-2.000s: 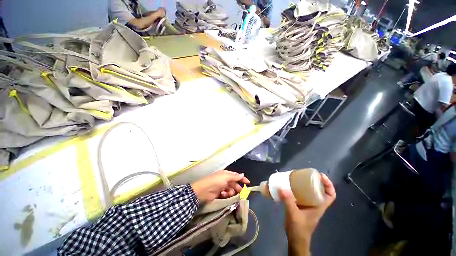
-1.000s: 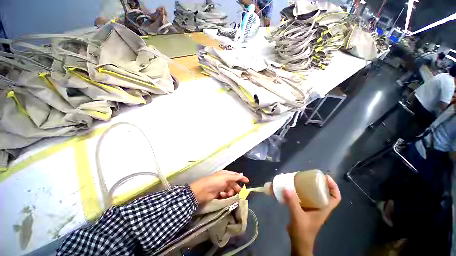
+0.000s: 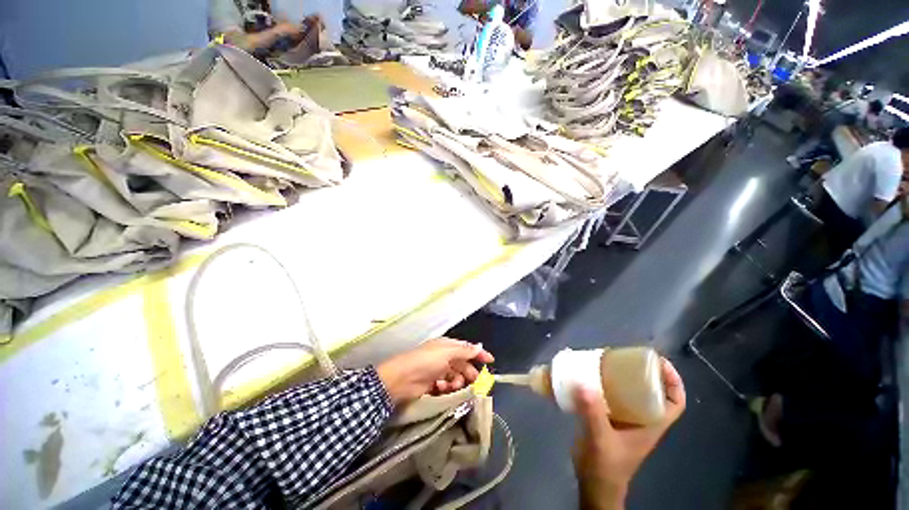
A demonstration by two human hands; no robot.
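Note:
My left hand (image 3: pixel 435 371), in a checked sleeve, has its fingers pinched at the end of a beige handbag (image 3: pixel 451 450), beside a small yellow tab (image 3: pixel 483 382). Beige handles (image 3: pixel 267 251) stand up behind the forearm, over the table edge. My right hand (image 3: pixel 623 438) holds a squeeze bottle (image 3: pixel 608 384) on its side, with amber-tan contents and a white band. Its thin nozzle (image 3: pixel 518 379) points left, and the tip is at the yellow tab. Whether the tip touches the tab is hard to tell.
A white-covered table (image 3: pixel 329 274) with yellow tape lies ahead. Heaps of beige bags (image 3: pixel 179 149) lie on its left, and more bags (image 3: pixel 508 164) at centre and far right. People sit across the table and at right (image 3: pixel 862 184). A metal frame (image 3: pixel 743 319) stands on the dark floor.
The bottle and my right hand have moved slightly right, and the bottle lies more level. My left hand stays at the bag end. The person across the table has moved.

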